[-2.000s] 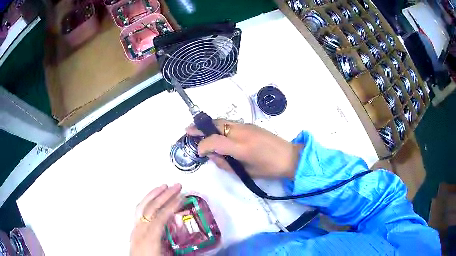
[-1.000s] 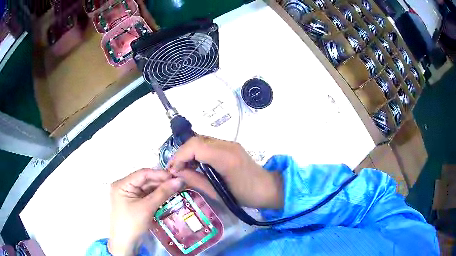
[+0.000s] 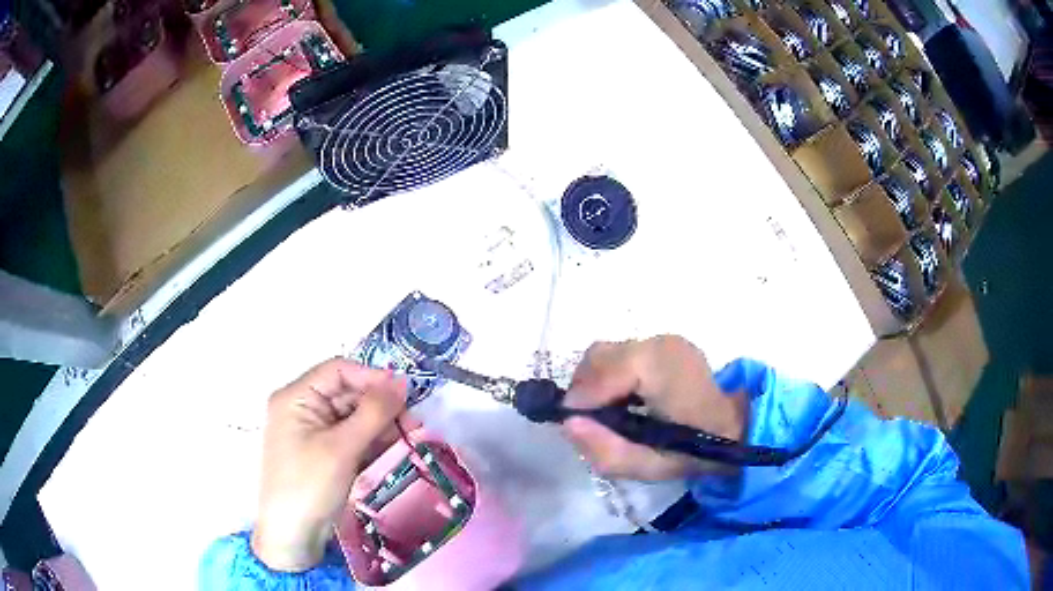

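Observation:
My right hand [image 3: 658, 404] holds the soldering iron [image 3: 537, 399] by its black handle. The metal tip points left and reaches the edge of a speaker driver [image 3: 430, 327], which lies magnet up on the white bench. My left hand [image 3: 323, 433] pinches thin dark red lead wires [image 3: 406, 434] at the driver's near edge. The wires run down into the open mouth of a pink speaker housing [image 3: 491, 543] just below. Whether tip and wire touch a terminal is too small to tell.
A black fan with a round grille [image 3: 404, 136] stands at the back. Another driver [image 3: 598, 211] lies right of it, near a pale cable [image 3: 554, 266]. A divided carton [image 3: 834, 162] of drivers is at right. A brown box [image 3: 162, 196] with pink housings is at upper left.
The iron has swung from pointing up at the fan to pointing left at the driver. My right hand moved right, off the driver. My left hand came to the wires; the housing's mouth now faces more upward-left.

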